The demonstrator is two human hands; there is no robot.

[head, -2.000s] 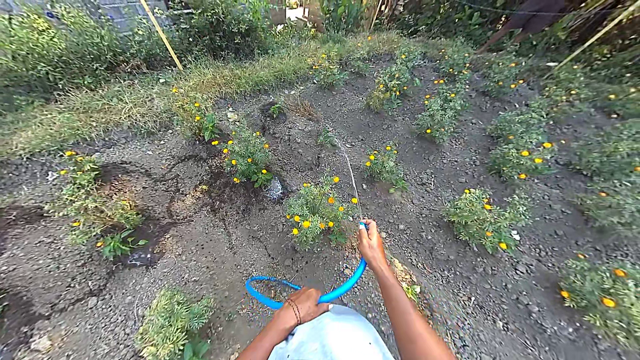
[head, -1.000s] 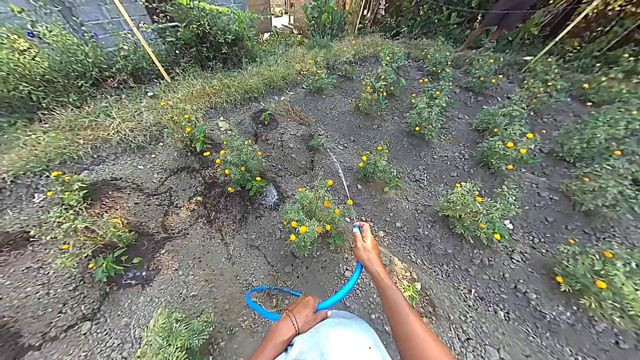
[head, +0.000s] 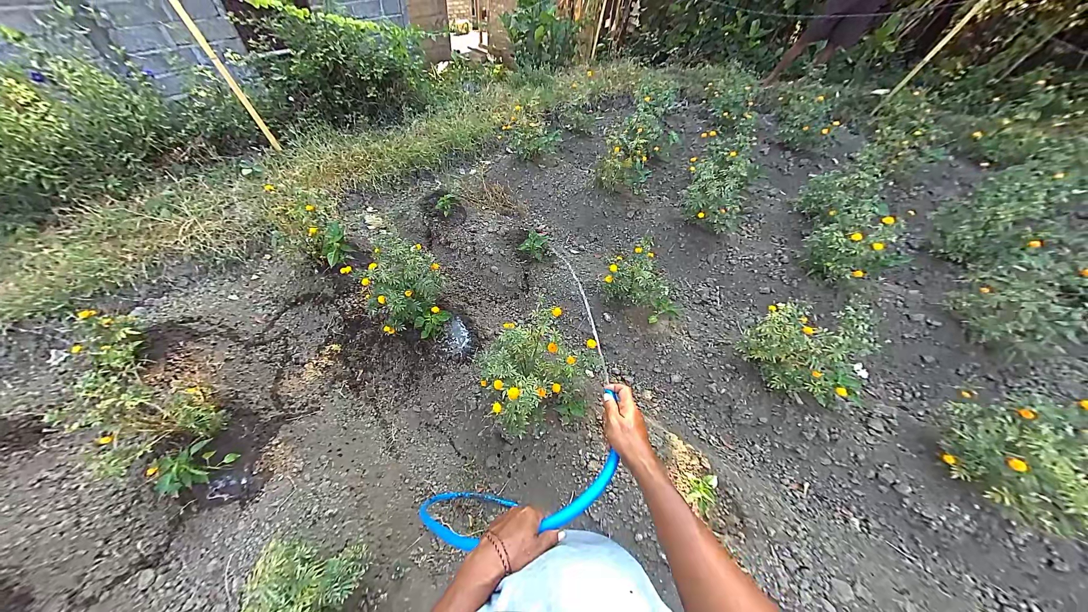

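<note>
A blue garden hose [head: 586, 503] loops in front of my body. My right hand [head: 626, 423] grips it close to its open end, and a thin stream of water [head: 585, 299] arcs forward from there toward a small green plant [head: 535, 245]. Lower down, my left hand [head: 520, 537], with a dark braided bracelet at the wrist, is closed around the hose beside my light-coloured shirt. Just left of the hose end stands a marigold plant [head: 531, 370] with yellow and orange flowers. Dark, wet soil surrounds another marigold plant [head: 399, 285] further left.
More marigolds grow in rows on the right, among them a near one [head: 807, 353]. A grass strip [head: 365, 166] borders the plot. Behind it are a yellowish pole [head: 225, 75] and a grey block wall [head: 144, 42]. At the back right, a person's legs [head: 803, 51] are partly visible.
</note>
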